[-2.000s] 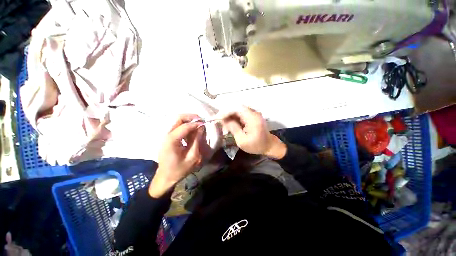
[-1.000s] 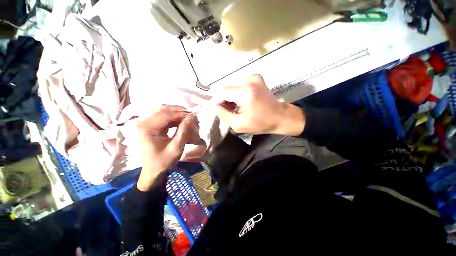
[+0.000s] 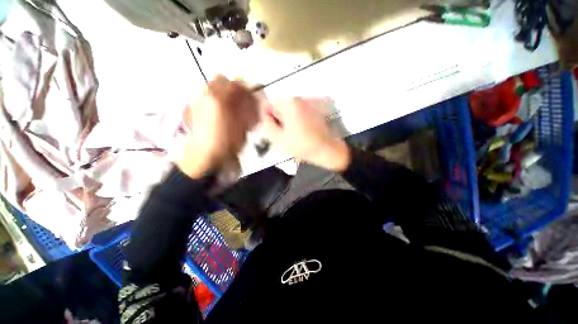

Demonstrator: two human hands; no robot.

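Observation:
The pale pink garment (image 3: pixel 44 107) lies bunched on the left of the white sewing table (image 3: pixel 405 82) and runs toward my hands at the table's front edge. My left hand (image 3: pixel 218 123) is blurred, back up, with its fingers curled over pale cloth just in front of the machine bed. My right hand (image 3: pixel 307 130) is close to its right, also blurred, with its fingertips bent toward the same cloth. What the fingertips pinch is too blurred to tell. The needle area of the sewing machine (image 3: pixel 237 28) is above my hands, apart from them.
Green-handled snips (image 3: pixel 466 16) and a black looped item (image 3: pixel 531 25) lie at the table's far right. A blue basket (image 3: pixel 466 171) at the right holds a red bag (image 3: pixel 497 104) and coloured scraps. Another blue basket (image 3: pixel 114 256) is below left. Grey cloth (image 3: pixel 317 180) lies at my lap.
My hands have come from pinching a small piece low over the lap side to nearer the machine bed. My left hand has turned back up. The view has shifted, so the machine head shows less.

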